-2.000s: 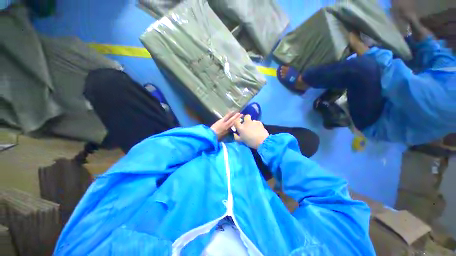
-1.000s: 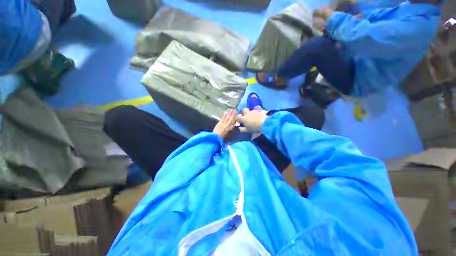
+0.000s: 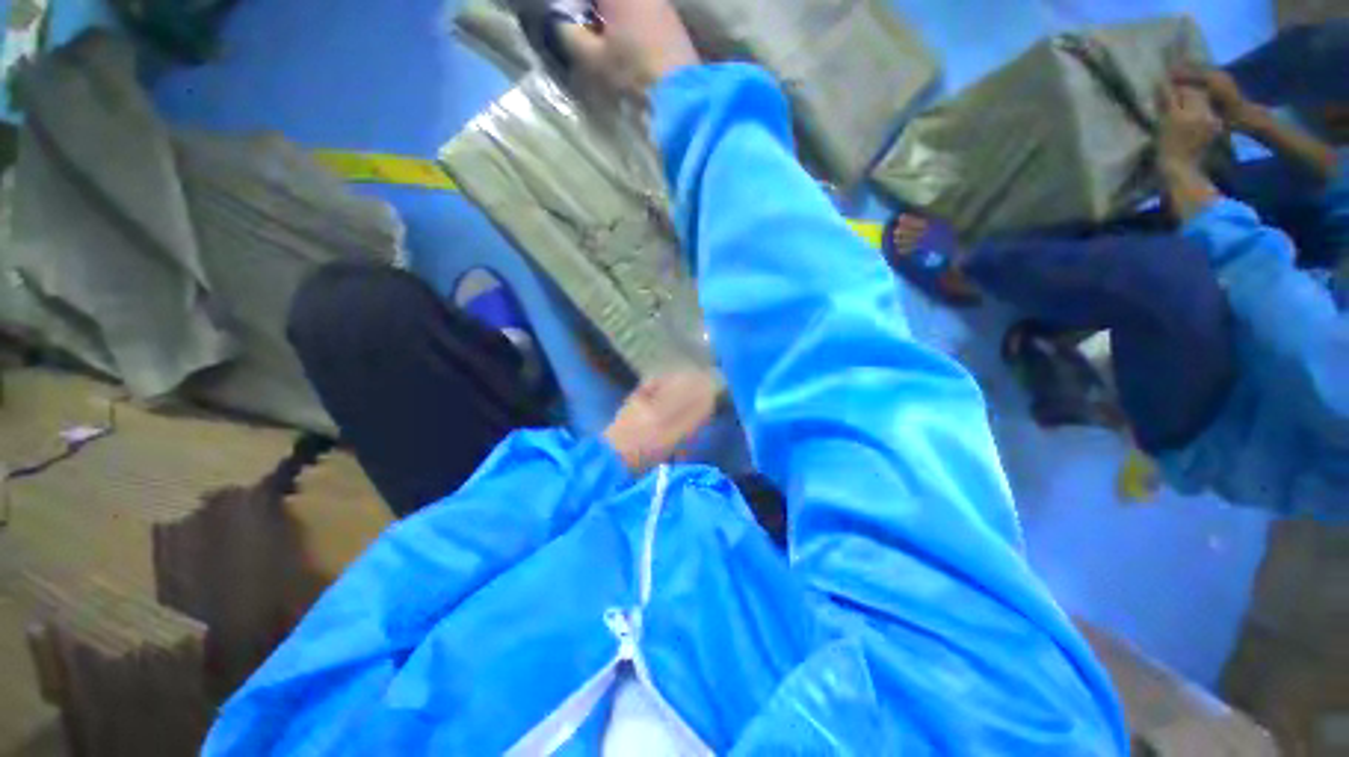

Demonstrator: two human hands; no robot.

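A grey-green wrapped carton (image 3: 592,237) with glossy tape strips lies in front of me, partly hidden by my right arm. My right hand (image 3: 629,45) is stretched out over its far end, blurred and near the top edge of the picture. It grips a black object that looks like the tape dispenser (image 3: 559,30). My left hand (image 3: 666,419) is at the carton's near end with its fingers curled. Whether it grips the sack there cannot be told.
A second grey-green parcel (image 3: 829,74) lies behind. At right, a person in a blue smock handles another covered parcel (image 3: 1036,126). Empty woven sacks (image 3: 104,222) lie at left. Flattened cartons (image 3: 104,503) are stacked at lower left. The blue floor has a yellow line (image 3: 388,170).
My hands were together at the carton's near end. My right hand has moved forward over the far end and now holds the black object. My left hand has stayed near and curled.
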